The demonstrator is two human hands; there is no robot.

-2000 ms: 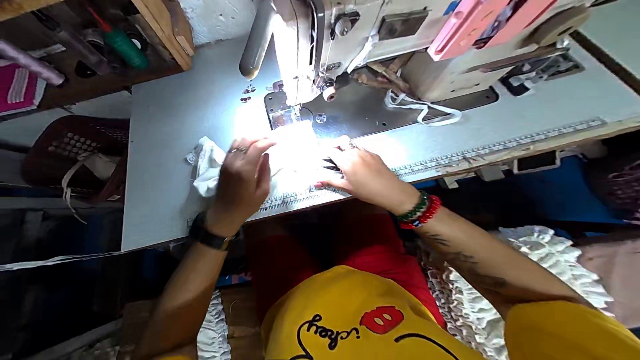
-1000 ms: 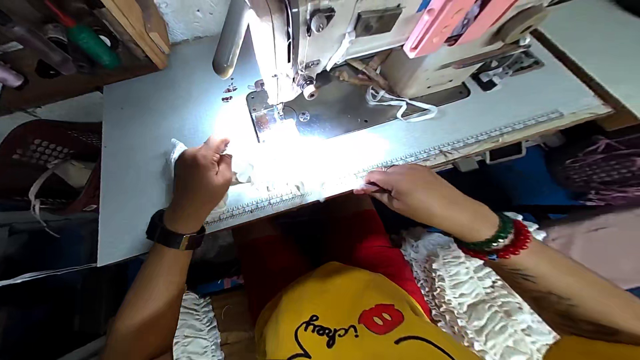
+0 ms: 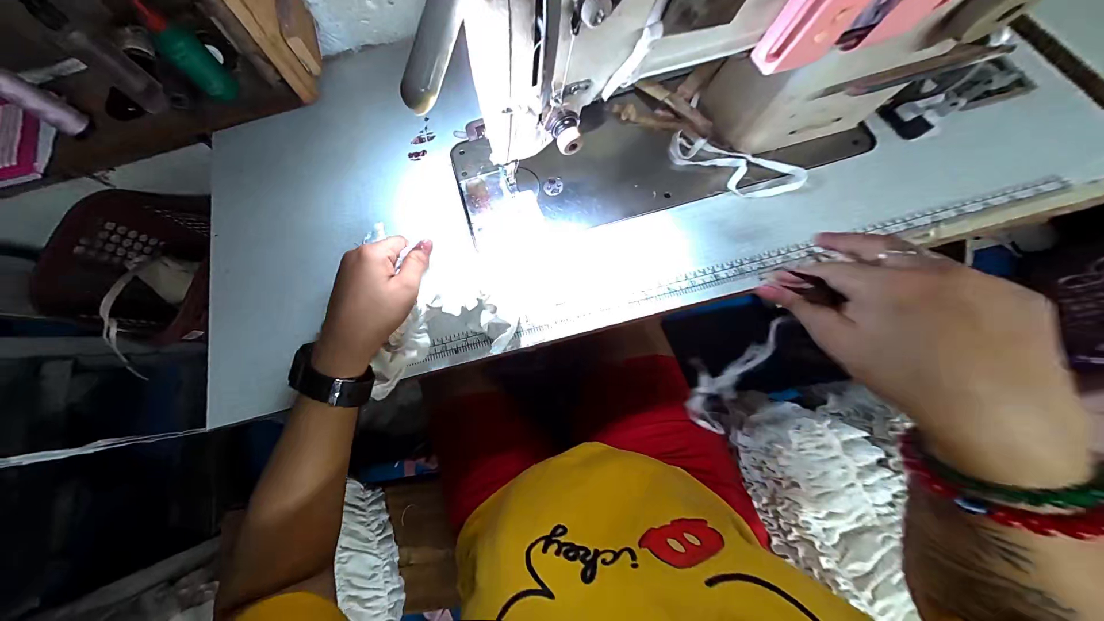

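My left hand (image 3: 373, 297) is closed on a bunch of white ruffled fabric (image 3: 405, 345), which hangs over the table's front edge left of the sewing machine's needle area (image 3: 511, 177). Out to the right, my right hand (image 3: 931, 345) is partly blurred above the front edge. A small dark tool (image 3: 815, 289), its kind not clear, sits between its thumb and fingers. Below those fingertips dangles a thin white strip (image 3: 733, 375). Glare from the lamp hides part of the cloth near the presser foot.
A measuring tape (image 3: 724, 272) runs along the front edge of the sewing table (image 3: 285, 216). White ruffled cloth (image 3: 819, 483) lies beside my lap. A dark red plastic basket (image 3: 112, 259) stands at left, below a wooden shelf with a green-handled tool (image 3: 194, 60). White tape (image 3: 742, 164) loops by the machine.
My right hand has moved away from my left, out to the right along the table edge. More ruffled fabric now shows under my left hand.
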